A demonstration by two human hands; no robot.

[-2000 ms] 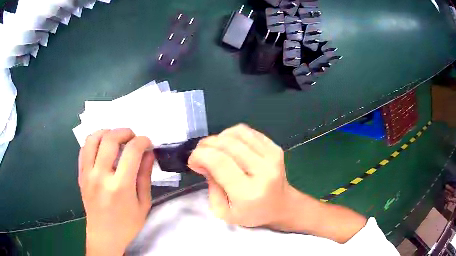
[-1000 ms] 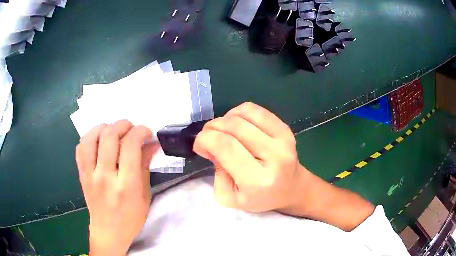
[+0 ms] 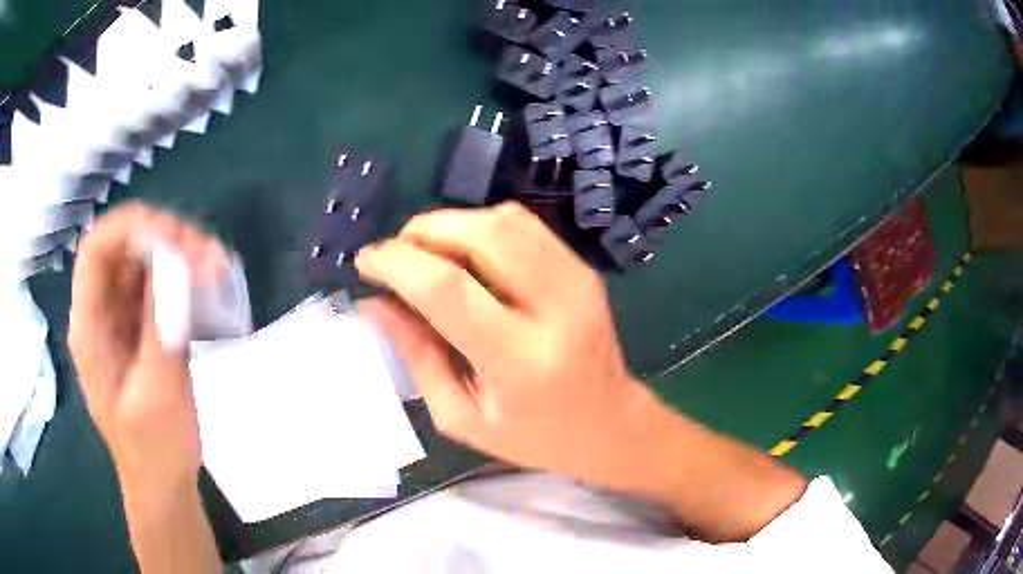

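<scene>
My left hand [image 3: 135,336], blurred, is left of the bag stack and holds a puffed white bag [image 3: 217,294] in its curled fingers. Whether an adapter is inside cannot be seen. My right hand [image 3: 510,336] is over the right side of the stack of flat white bags [image 3: 303,420], fingers bent and apart from the thumb, with nothing visible in it. It hides part of the stack's right edge. Beyond it, a black adapter [image 3: 473,165] lies with its prongs pointing away. Three dark adapters [image 3: 346,211] stand prongs up to its left.
A cluster of black adapters [image 3: 591,140] stands at the upper middle of the green bench. Overlapping rows of bagged adapters [image 3: 168,95] are at upper left, with flat white bags [image 3: 25,370] at the left edge. A red-brown basket [image 3: 894,264] on a blue stool [image 3: 819,297] is beyond the bench edge.
My left hand has moved up and left with a white bag. My right hand no longer shows the black adapter it held. The view has shifted, showing more of the bench's far side.
</scene>
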